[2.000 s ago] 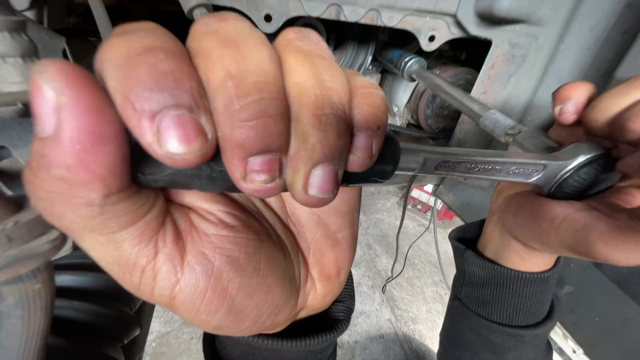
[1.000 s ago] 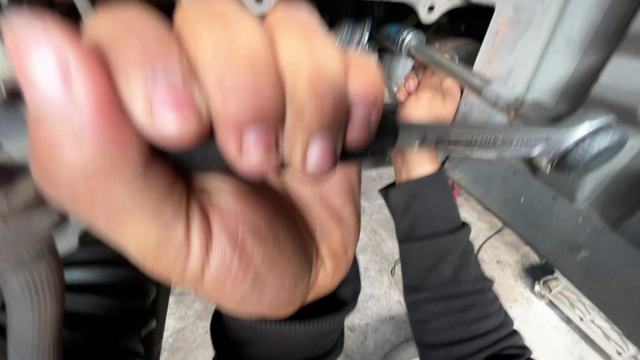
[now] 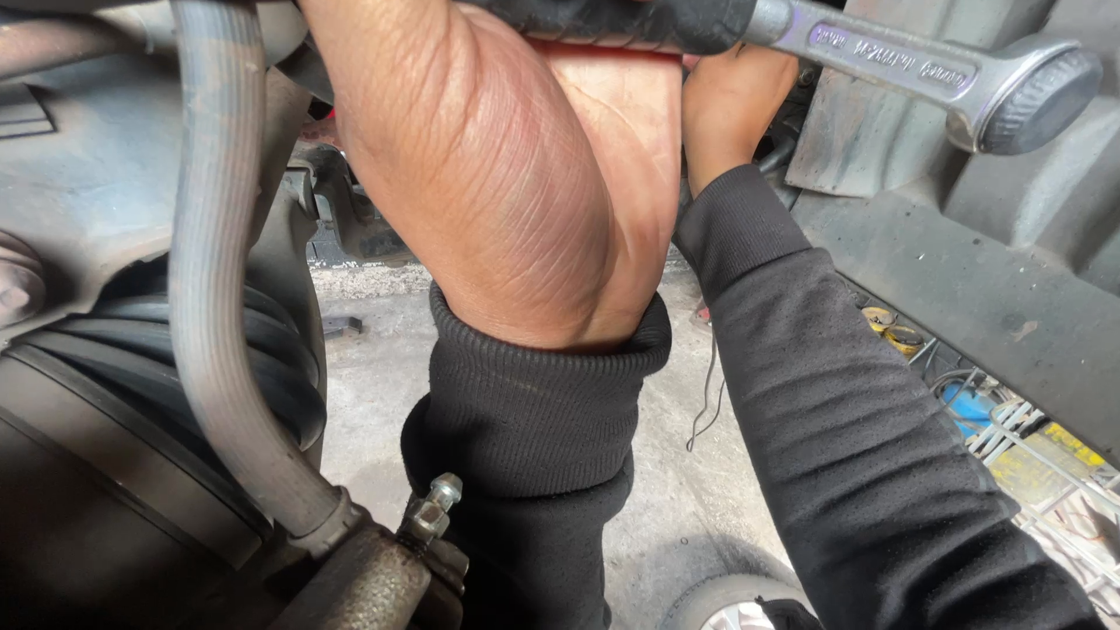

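My left hand [image 3: 525, 157] is raised at the top centre with its palm side towards me. Across its upper part lies the black grip of a ratchet wrench [image 3: 884, 52]; the fingers are cut off by the top edge. The wrench's steel shaft and round head extend to the right, with nothing touching the head in view. Beyond the grip, my right hand [image 3: 739, 109] reaches up among the parts under the vehicle. Its fingers are hidden behind the wrench and my left hand, so what they touch does not show.
On the left, a ribbed rubber hose [image 3: 214, 227] runs down to a metal fitting with a bleeder screw [image 3: 442, 499], beside a black rubber boot [image 3: 219, 350]. A grey metal panel [image 3: 980, 280] slopes along the right. Below are a wheel [image 3: 744, 604] and a wire rack [image 3: 1050, 499] on the concrete floor.
My right hand has left the ratchet head and moved away, up among the vehicle parts. My left hand stays on the grip. The view has shifted downward.
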